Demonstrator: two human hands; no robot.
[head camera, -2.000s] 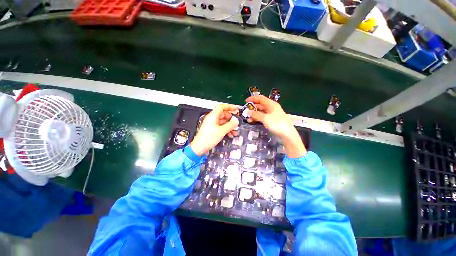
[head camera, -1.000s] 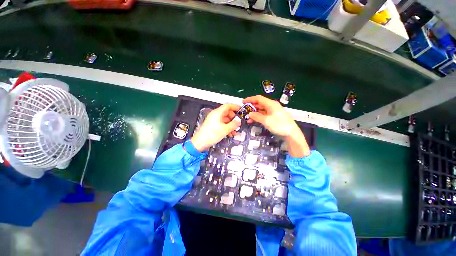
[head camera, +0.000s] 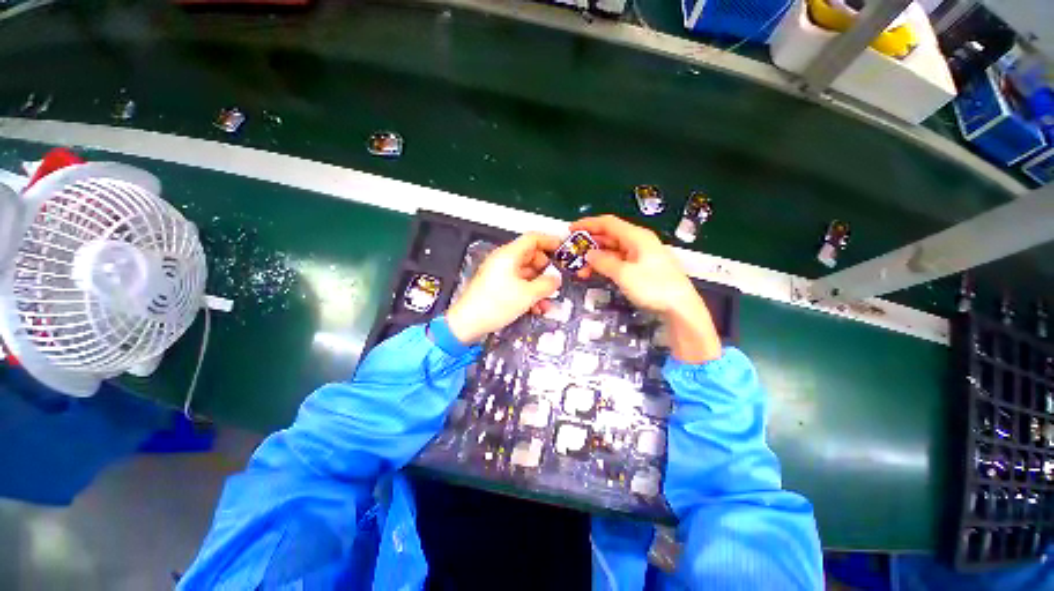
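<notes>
A small electronic unit, black with gold and white details, is held between the fingertips of my left hand and my right hand, above the far edge of the black carrier tray. Its lower side is partly hidden by fingers. Another unit sits in the tray's left-hand pocket. A shiny clear insert in the tray holds rows of pale square parts, with strong glare in the middle. My forearms cover the tray's sides.
Single units and paired units lie on the dark green conveyor beyond a pale rail. A white fan stands at left. A second black tray is at far right. A grey post slants in from the right.
The units on the conveyor have shifted right in view. The held unit's face with gold details now shows more clearly between my fingertips. My hands have stayed nearly in place.
</notes>
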